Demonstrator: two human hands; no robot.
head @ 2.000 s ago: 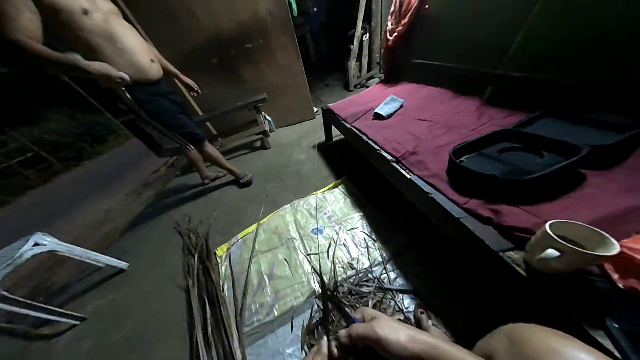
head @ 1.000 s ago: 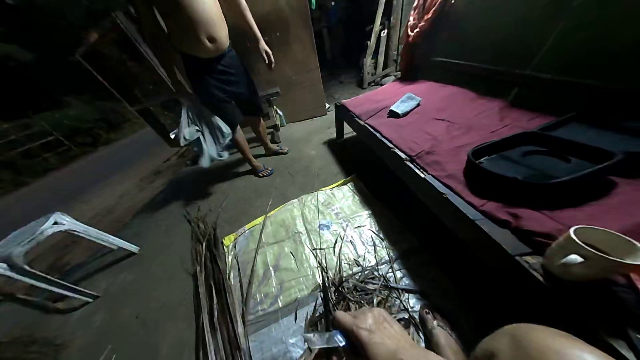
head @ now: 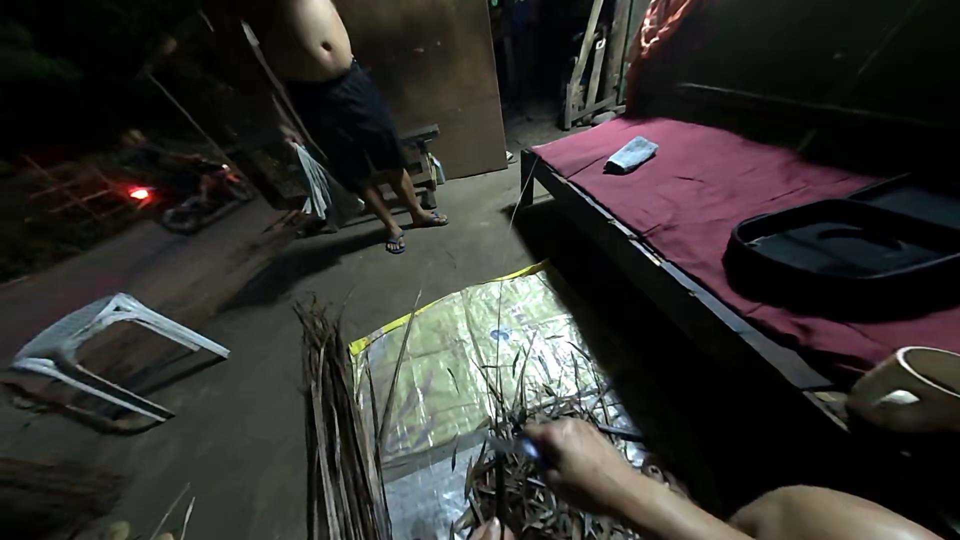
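My right hand (head: pixel 581 457) is closed around a knife (head: pixel 517 445), whose blurred blade points left over a pile of dry leaf scraps (head: pixel 547 495). Only the fingertips of my left hand (head: pixel 491 531) show at the bottom edge, at the lower end of a thin dark strip (head: pixel 500 480); their grip is mostly hidden. Beneath the scraps lies a flattened plastic sack (head: pixel 465 337) with a yellow edge. A bundle of long dry leaves (head: pixel 334 427) rests along the sack's left side.
On the right, a low bench with a maroon cloth (head: pixel 690 195) holds a black case (head: pixel 840 247), a folded cloth (head: pixel 631 154) and a mug (head: pixel 907 390) near its edge. A white plastic stool (head: pixel 112 337) lies left. A person (head: pixel 345 127) stands ahead; a motorcycle (head: pixel 199 195) is on the road.
The standing person has moved to the right and now holds a pale cloth or bag. A motorcycle with a red light has appeared on the road. My right hand remains over the scraps.
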